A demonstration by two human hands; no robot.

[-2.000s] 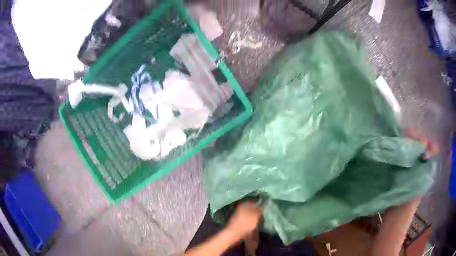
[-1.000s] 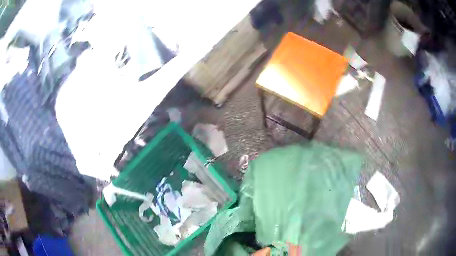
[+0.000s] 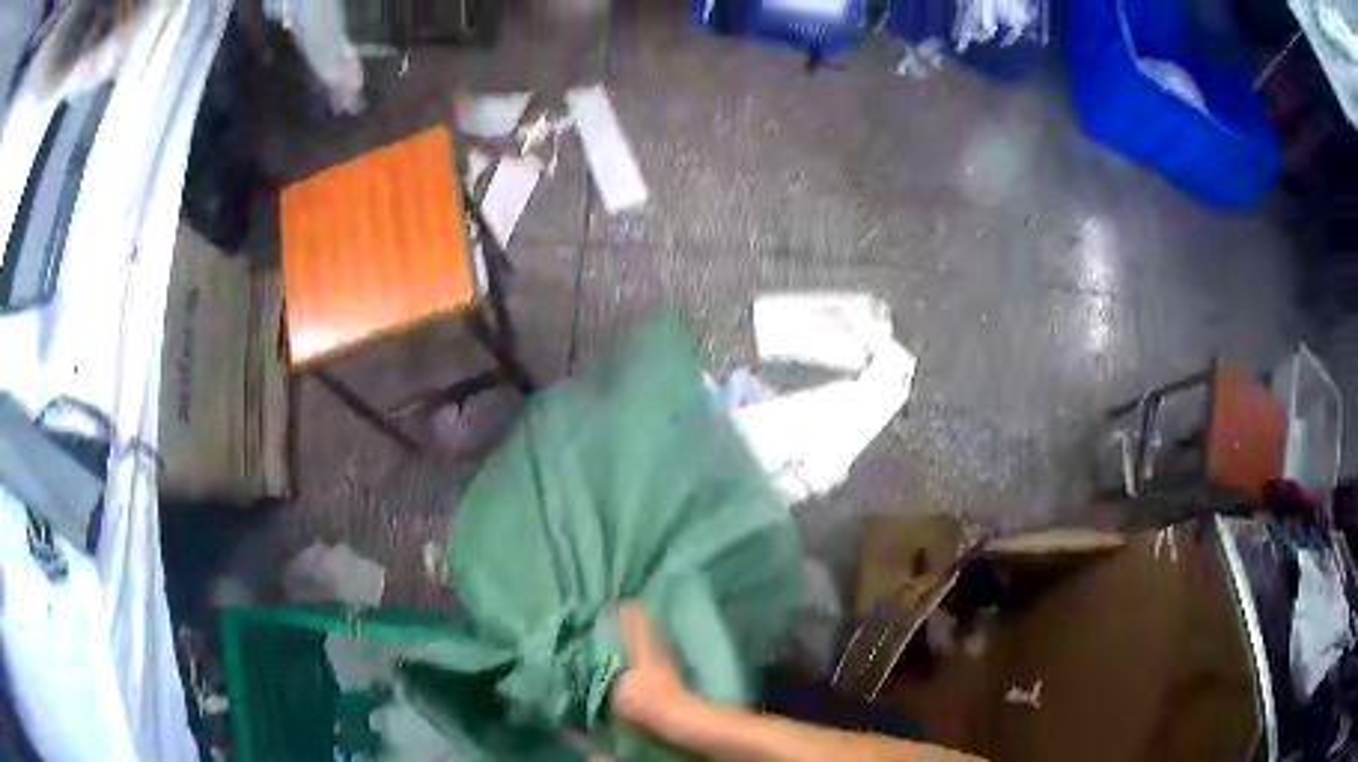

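The green woven sack point(image 3: 618, 491) is gathered near its mouth in front of me, with its full body pointing away over the floor. My right hand point(image 3: 651, 682) is shut on the bunched neck, its forearm coming in from the lower right. A small skin-toned patch shows under the folds at the bottom edge; it may be my left hand, but its grip is hidden. The green plastic crate point(image 3: 276, 670) is at the lower left, partly covered by the sack's loose mouth and cut off by the frame edge.
An orange-topped stool point(image 3: 380, 246) stands at upper left beside flat cardboard point(image 3: 224, 372). White cloth point(image 3: 834, 395) and pale scraps point(image 3: 606, 149) lie on the floor. An open cardboard box point(image 3: 1087, 640) is at lower right. A blue bin point(image 3: 1177, 119) stands at upper right.
The view has swung right, moving the stool and crate leftward. The sack's mouth, held wide by both hands two seconds ago, is now bunched together in my right hand.
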